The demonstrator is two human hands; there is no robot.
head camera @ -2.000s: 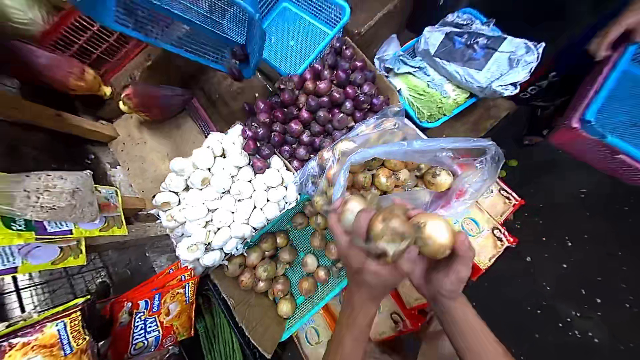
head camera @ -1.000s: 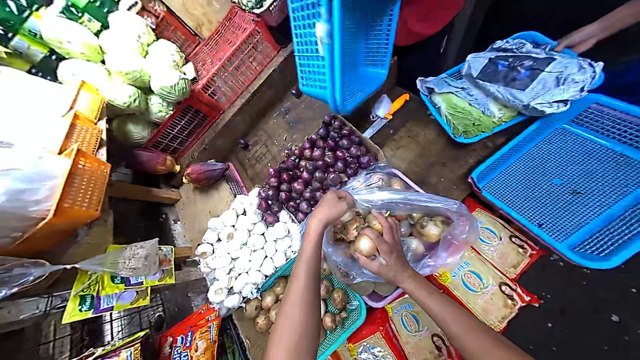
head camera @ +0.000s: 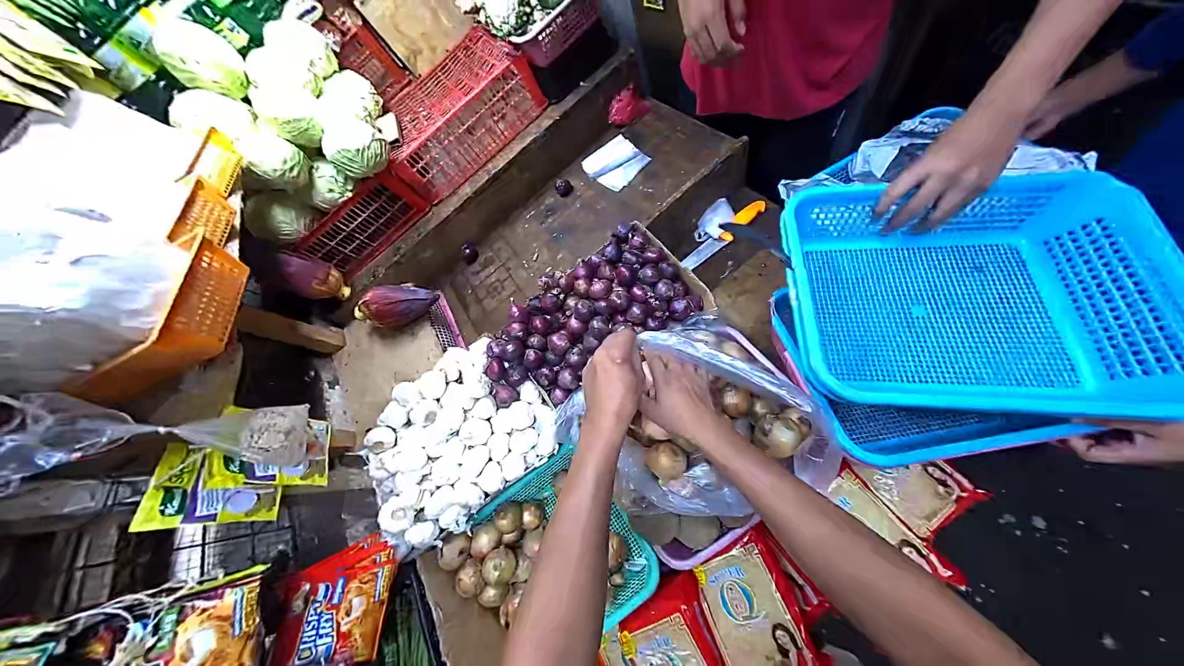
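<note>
A clear plastic bag (head camera: pixel 684 490) of yellow onions (head camera: pixel 668 460) lies over a pink basket. My left hand (head camera: pixel 613 379) is closed at the bag's upper left edge and seems to pinch the plastic. Beside it, nearly touching, my right hand (head camera: pixel 680 393) reaches in at the bag's mouth; its fingertips are hidden, so its hold cannot be made out. Red onions (head camera: pixel 583 319) are heaped just beyond my hands. White garlic bulbs (head camera: pixel 453 444) lie to the left, and smaller yellow onions (head camera: pixel 499 564) sit in and beside a teal basket (head camera: pixel 638 573) below.
Another person's hand (head camera: pixel 953 171) is over stacked blue plastic baskets (head camera: pixel 980 398) at right. A knife with an orange handle (head camera: pixel 745 215) lies beyond the red onions. Cabbages (head camera: pixel 277 120), a red crate (head camera: pixel 472 111) and banana blossoms (head camera: pixel 396 305) are at upper left; red packets (head camera: pixel 749 601) lie below.
Two seconds ago my hands held yellow onions up above the bag; now they are at its mouth. Another blue basket has come onto the stack at right, with a person's hands at it.
</note>
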